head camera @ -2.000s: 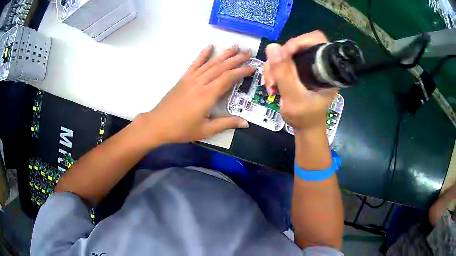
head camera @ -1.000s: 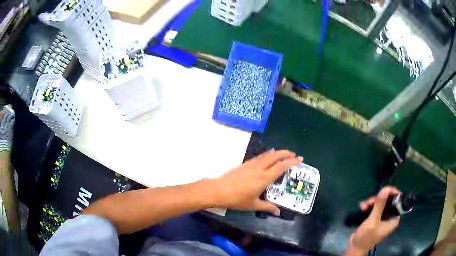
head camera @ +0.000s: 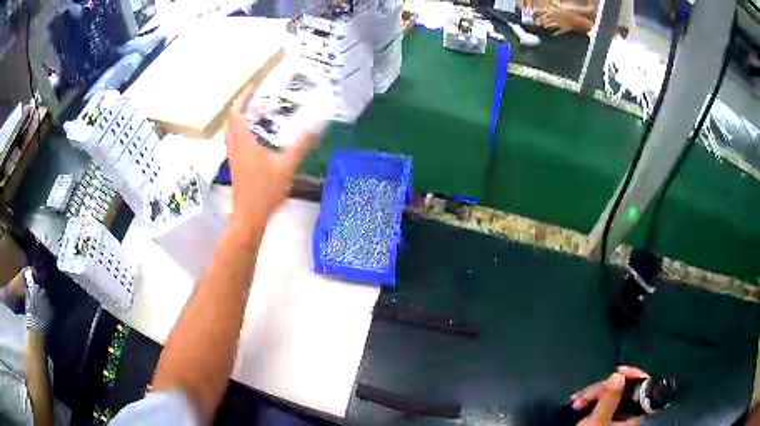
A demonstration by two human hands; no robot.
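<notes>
My left hand (head camera: 260, 162) is stretched out to the upper left and holds a white housing (head camera: 293, 104), blurred, with its open side and the parts inside showing. The housing is in front of stacked white housings (head camera: 354, 62); whether it touches them I cannot tell. My right hand (head camera: 615, 403), cut off by the bottom edge, is around a black electric screwdriver (head camera: 654, 394); its front end is hidden.
A blue screw bin (head camera: 360, 277) full of screws stands by the white sheet (head camera: 308, 337). More white housing stacks (head camera: 100, 266) stand at left. A black cylindrical object (head camera: 637, 287) and a grey post (head camera: 646, 125) are at right. Another person's sleeve (head camera: 17, 349) shows at left.
My left hand has lifted the housing off the dark bench and carried it to the upper left. The view has shifted towards the belt. My right hand still holds the screwdriver.
</notes>
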